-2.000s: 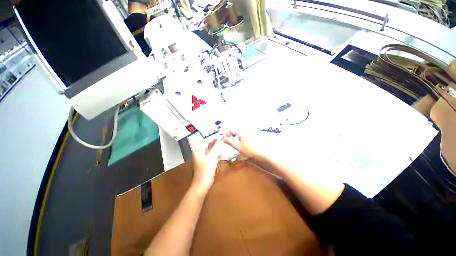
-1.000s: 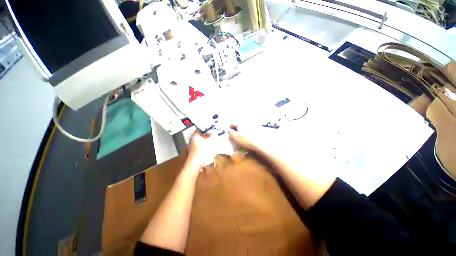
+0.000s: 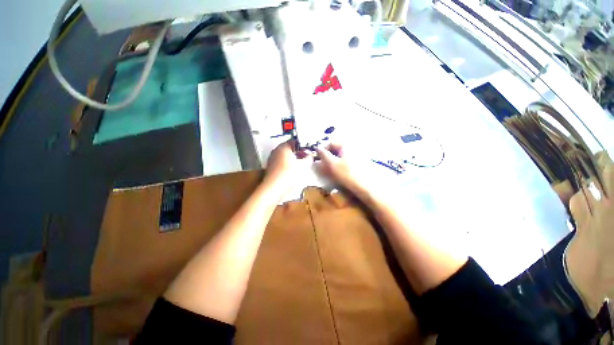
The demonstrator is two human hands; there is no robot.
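A brown apron panel covers the near table edge and lap, with a dark seam down its middle and a black label at its upper left. Its notched upper edge lies just below my hands. My left hand and my right hand are close together under the white sewing machine head with its red logo. Fingertips are at the small metal clamp parts. Glare and the fingers hide what they touch, so I cannot tell whether either hand grips cloth.
The white table holds a thin looped cord, a small blue-red item and a small dark rectangle. Brown pieces are piled at right. A green sheet and pale hose are at left.
The view has tilted down and turned, so the screen has mostly left it. The hands came apart, then moved closer together at the clamp. The panel's centre seam now shows straighter.
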